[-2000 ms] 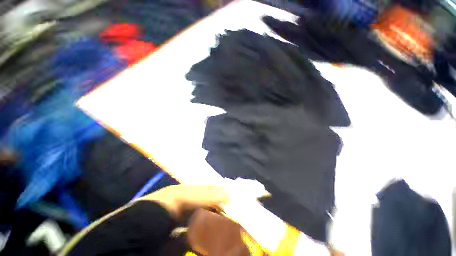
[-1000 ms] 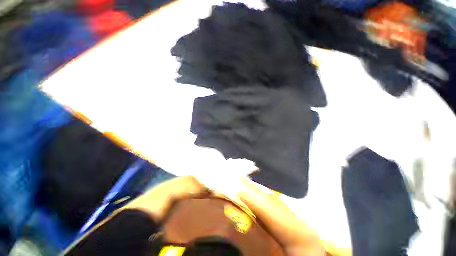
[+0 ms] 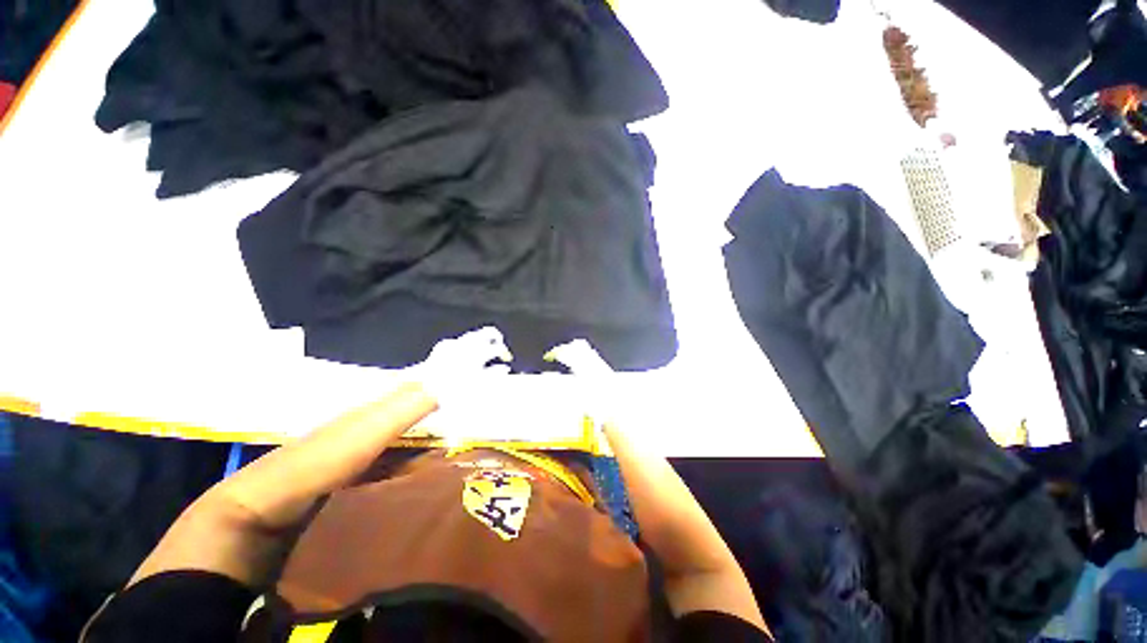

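A matt black garment (image 3: 554,251) lies on the white table in front of me, rumpled at its middle, its near edge at my hands. My left hand (image 3: 468,358), in a white glove, is at this near edge. My right hand (image 3: 576,364), also white-gloved, is close beside it at the same edge. Both hands blend into the bright table, so their fingers and any grip are unclear. Beyond the garment, a loose black pile (image 3: 327,75) touches or overlaps it.
At right a long black heap (image 3: 855,302) droops over the near table edge. Further right are a pale patterned sheet (image 3: 931,201), a brown bumpy bundle (image 3: 908,75), a tan piece (image 3: 1026,189) and shiny black garments (image 3: 1094,276). Yellow tape (image 3: 126,427) lines the near edge.
The view has turned to the right and squared up to the table, showing more of its right side. Both hands now show together at the garment's near edge.
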